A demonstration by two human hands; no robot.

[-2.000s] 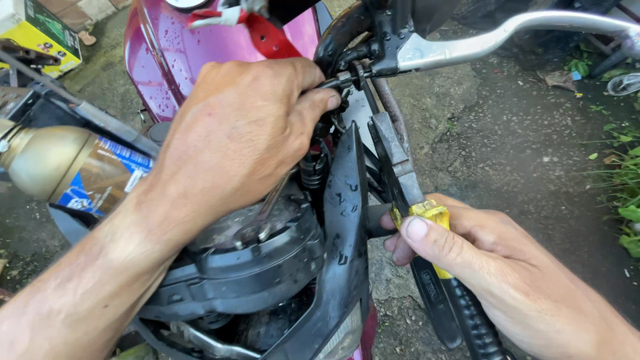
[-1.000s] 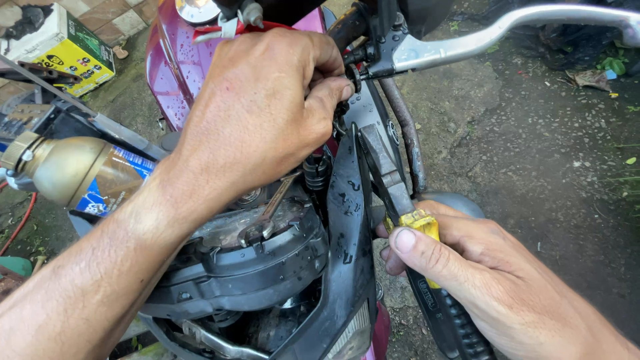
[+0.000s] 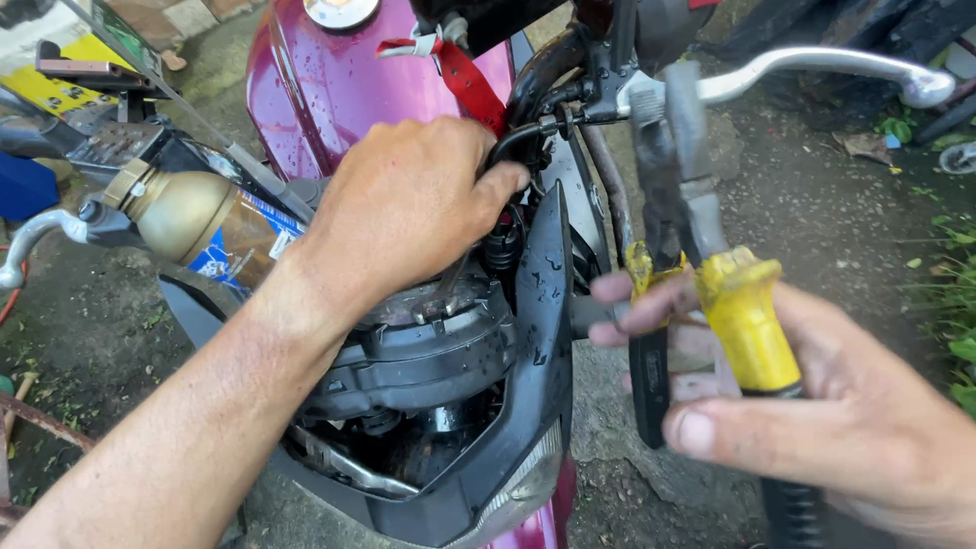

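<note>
Pliers with yellow and black handles (image 3: 747, 320) are in my right hand (image 3: 831, 412); their jaws are apart and somewhat blurred, in front of the base of the silver brake or clutch lever (image 3: 808, 67). My left hand (image 3: 412, 198) is at a black curved cable or hose end (image 3: 522, 137) below the handlebar, its fingertips partly hidden. Under my left wrist is the black headlight housing (image 3: 427, 358) of a motorcycle, with a metal wrench end (image 3: 435, 309) resting on it. The dark fairing (image 3: 541, 290) stands between my hands.
The wet pink fuel tank (image 3: 343, 84) lies behind my left hand, with a red strap (image 3: 469, 84) above. A plastic bottle of brown liquid (image 3: 221, 221) leans at the left near the other lever (image 3: 38, 236). Plants (image 3: 961, 305) edge the right side.
The pliers have moved up from beside the fairing to the lever's base, and their jaws and handles have spread. My left hand remains by the handlebar, with the black cable end now showing.
</note>
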